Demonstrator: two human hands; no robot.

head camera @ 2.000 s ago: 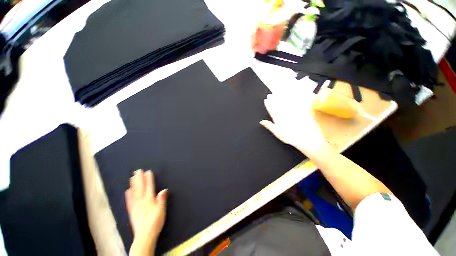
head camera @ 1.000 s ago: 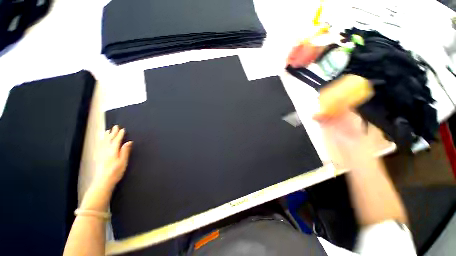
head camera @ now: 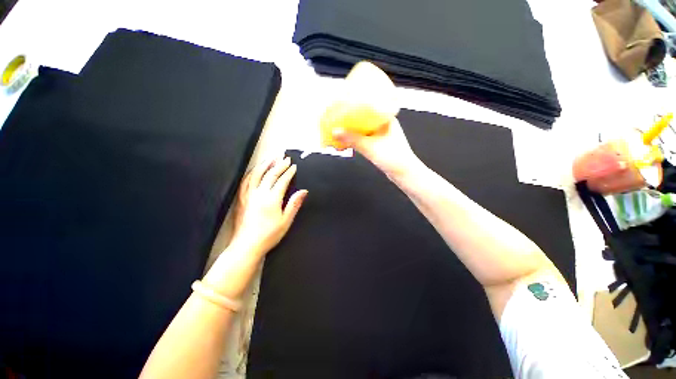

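The black cut panel (head camera: pixel 393 252) lies flat in front of me, with a square notch at its far right corner. My right hand (head camera: pixel 378 141) is shut on the orange-yellow glue bottle (head camera: pixel 363 104) and holds it over the panel's far left part. The bottle's nozzle points down and left, towards the panel's far left corner. My left hand (head camera: pixel 263 207) lies flat with fingers spread at the panel's left edge, holding nothing. My right forearm hides part of the panel's middle. I cannot make out a glue line.
A thick black stack (head camera: pixel 141 178) lies on the left. A layered panel stack (head camera: pixel 430 44) lies on the far side. On the right are a pink-red pot (head camera: pixel 608 169), a clear bottle with a green top (head camera: pixel 639 207) and black strips (head camera: pixel 648 274). A yellow-green ring (head camera: pixel 15 72) lies far left.
The view has swung left. My right hand has carried the glue bottle from the table's right side across to the panel's far left corner. My left hand stays by the left edge.
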